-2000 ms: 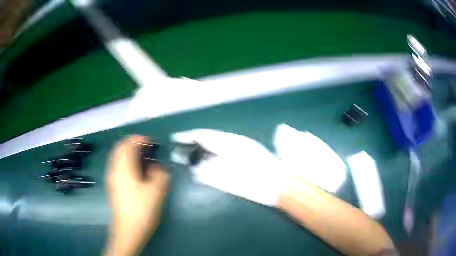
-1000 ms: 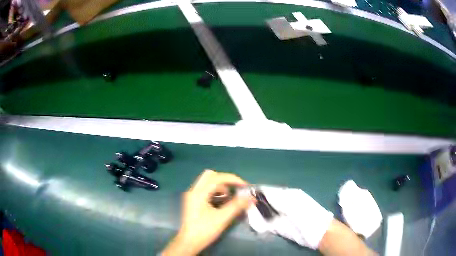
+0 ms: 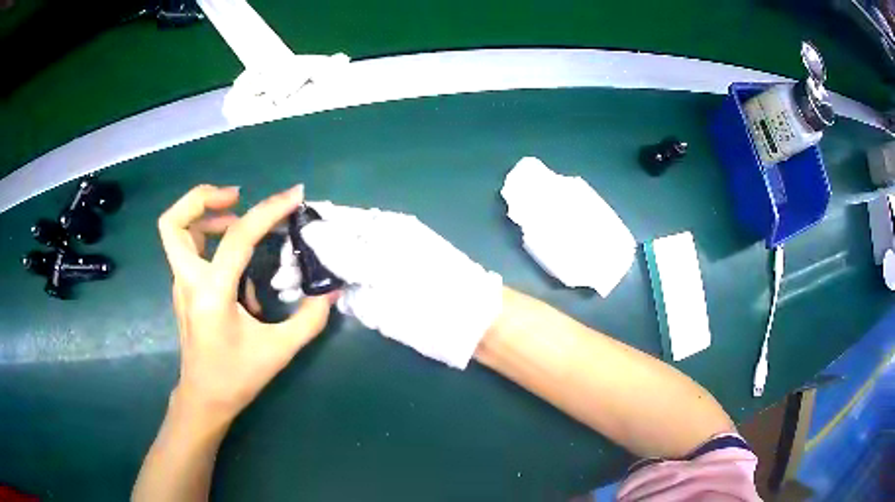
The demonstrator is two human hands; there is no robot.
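A glossy black charger [image 3: 312,257] is held between my two hands, left of centre. My bare left hand [image 3: 221,294] has its index fingertip at the charger's upper end and its thumb at the lower end, with the other fingers raised. My right hand [image 3: 407,279], in a white knit glove, grips the same charger from the right; its fingertips are partly hidden. A dark patch shows inside my left hand's curve; I cannot tell whether it is another part. Several black chargers [image 3: 74,230] lie loosely piled at the far left.
A crumpled white cloth [image 3: 571,227] and a white block [image 3: 679,294] lie right of my glove. One black charger [image 3: 664,155] lies near the blue bin [image 3: 800,196], which holds a bottle [image 3: 780,123]. A white cable [image 3: 770,324] hangs below it. The pale rail [image 3: 471,74] borders the green belt.
The view has shifted, so the bench things sit differently in the picture. My left fingers have opened wider around the charger, and the rear of the belt has left view.
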